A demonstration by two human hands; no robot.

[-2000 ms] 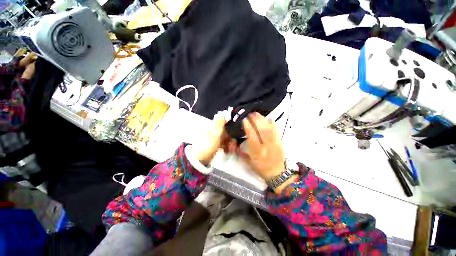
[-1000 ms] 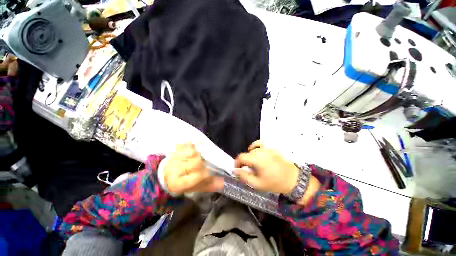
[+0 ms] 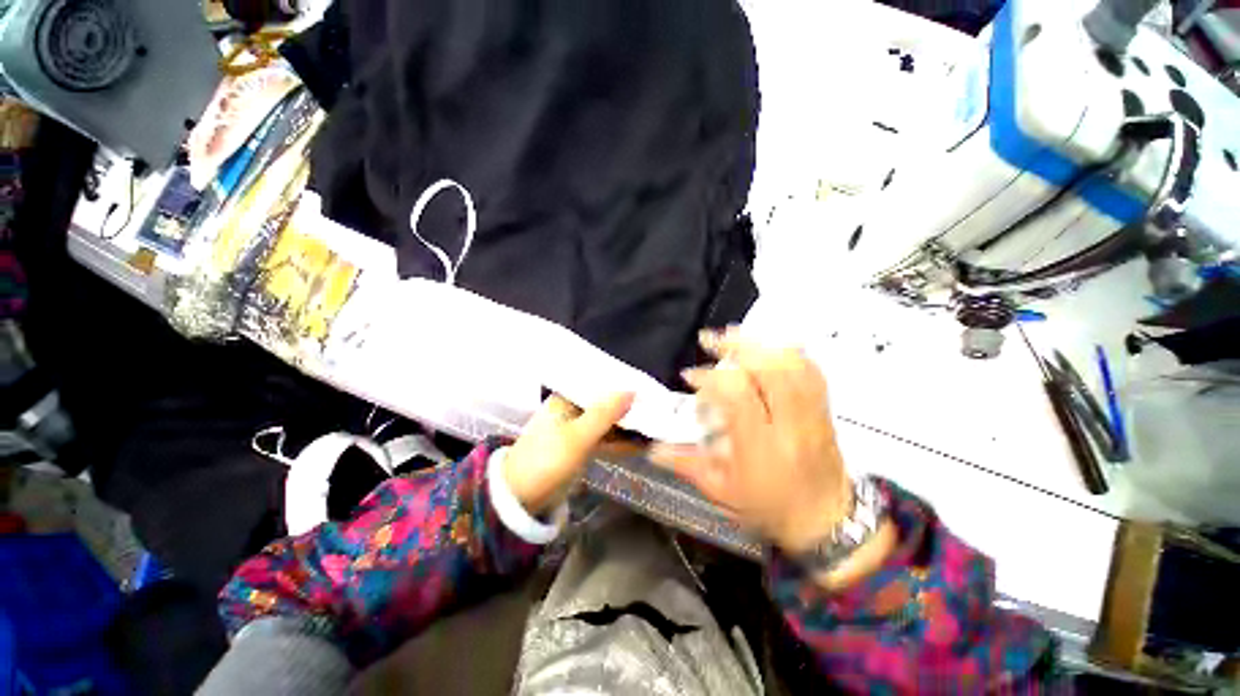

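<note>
The black garment body panel (image 3: 558, 150) lies spread on the white table left of the sewing machine. A white band (image 3: 544, 347) runs along the panel's near edge, and a thin white loop (image 3: 446, 231) stands out from it over the black cloth. My left hand (image 3: 551, 449) holds the band near the table's front edge, thumb on top. My right hand (image 3: 768, 442) is at the band's right end, fingers on it and somewhat blurred; the fingertips' hold is partly hidden.
The white and blue sewing machine (image 3: 1074, 150) stands at the right. Slim black tools (image 3: 1077, 422) and a blue pen (image 3: 1111, 401) lie below it. Curved white pieces (image 3: 320, 476) hang on black cloth at lower left. A grey machine part (image 3: 116, 68) is at upper left.
The black panel, bunched between my hands at first, now lies flatter with its white band stretched along the front edge. My right hand has moved slightly right, and more white pieces show at lower left.
</note>
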